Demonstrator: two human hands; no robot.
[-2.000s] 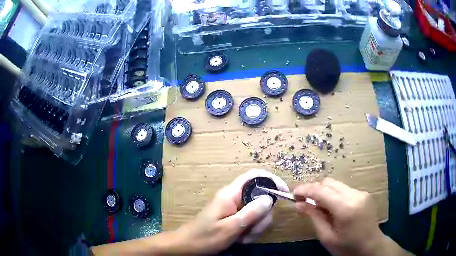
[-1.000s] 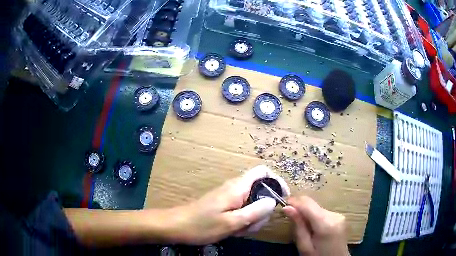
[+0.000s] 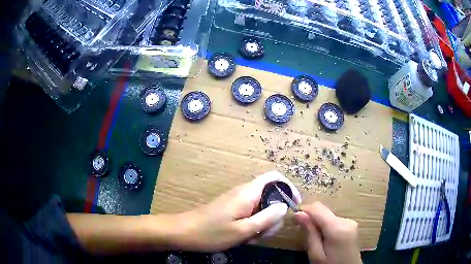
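My left hand [image 3: 248,214], with white coverings on its fingertips, holds a black wheel part [image 3: 270,196] above the cardboard work sheet [image 3: 217,154]. The thumb covers the wheel's lower part. My right hand [image 3: 328,232] is bare and grips slim metal tweezers [image 3: 289,200], whose tip is inside the wheel's rim. Whether the tip touches it is too small to tell. Several loose wheel parts with pale centres, such as one wheel [image 3: 279,109], lie on the sheet and on the green bench to its left. Small scraps [image 3: 310,172] are scattered on the sheet beyond my hands.
A black foam pad [image 3: 353,92] lies at the sheet's back edge. A craft knife [image 3: 398,166] overlaps the right edge, beside a slotted white tray [image 3: 421,206] with blue-handled pliers [image 3: 441,214]. A white bottle [image 3: 410,86], a red bin [image 3: 457,82] and clear blister trays [image 3: 304,28] stand behind.
The view has turned and shifted, so the bench things sit differently in the picture. Both hands keep their grips; the tweezers are at a steeper angle in the wheel than two seconds ago.
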